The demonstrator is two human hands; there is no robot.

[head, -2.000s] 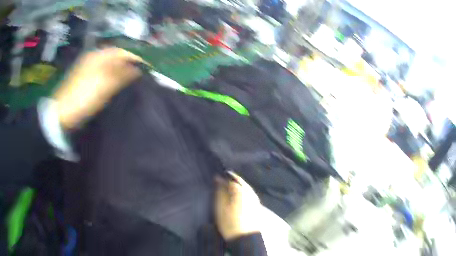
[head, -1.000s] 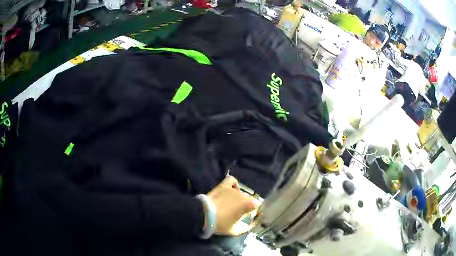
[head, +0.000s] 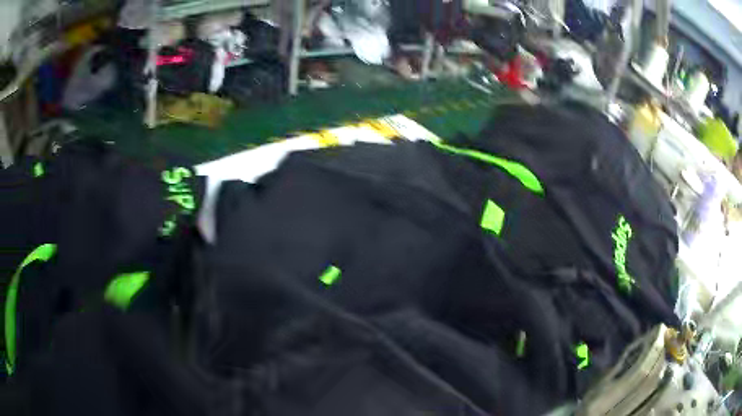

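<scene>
Large black garments [head: 366,219] with bright green strips and patches lie heaped across the table, left of the sewing machine. Green lettering [head: 623,253] shows on the black cloth at the right. More green lettering [head: 177,199] shows on another black piece [head: 106,211] at the left, beside a curved green strip [head: 16,301]. The cream-white sewing machine head [head: 643,378] is cut off at the lower right, with its brass knob [head: 675,343] on top. Neither of my hands can be seen. The picture is somewhat blurred.
The white table edge [head: 277,154] shows behind the garments, with a green floor [head: 268,122] and yellow-black line beyond. Shelves [head: 297,49] filled with cloth stand at the back. Another white machine [head: 677,154] and a lavender bottle [head: 701,199] are at the right.
The view has swung left, so the machine now sits at the lower right edge. The hand with the white cuff beside the machine is out of view. More of the left garment shows.
</scene>
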